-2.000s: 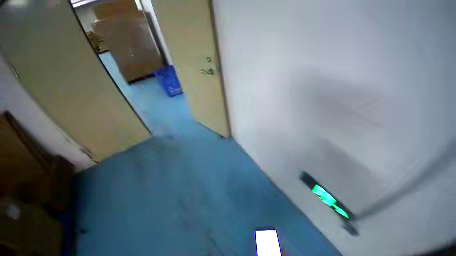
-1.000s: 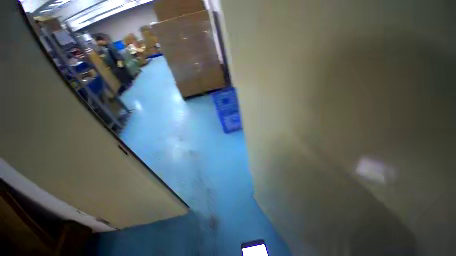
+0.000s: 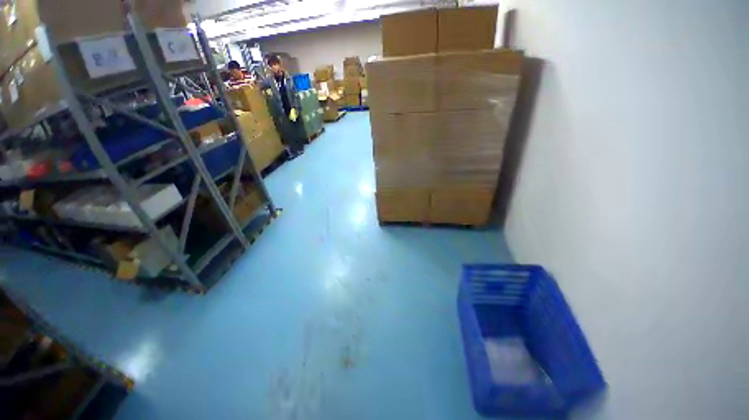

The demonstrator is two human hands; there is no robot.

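Note:
Neither my left hand nor my right hand is in the picture, and no phone or paper shows. Nearest in front of me, at the lower right, a blue plastic crate (image 3: pixel 475 344) stands on the blue floor beside the white wall. It is open at the top, and something pale lies at its bottom. Behind it stands a tall stretch-wrapped pallet load of brown cartons (image 3: pixel 439 135), with more cartons on top.
Grey metal racking (image 3: pixel 176 123) with cartons and blue bins stands on the left. Part of another rack (image 3: pixel 90 385) shows at the lower left. A person in dark clothes (image 3: pixel 287 107) stands down the aisle, another person behind cartons (image 3: pixel 255 123). Green wrapped goods (image 3: pixel 309 113) stand beyond.
The view has moved through the doorway into the warehouse; the doors are out of view. The crate and wrapped load look nearer. The bright phone at the bottom edge no longer shows.

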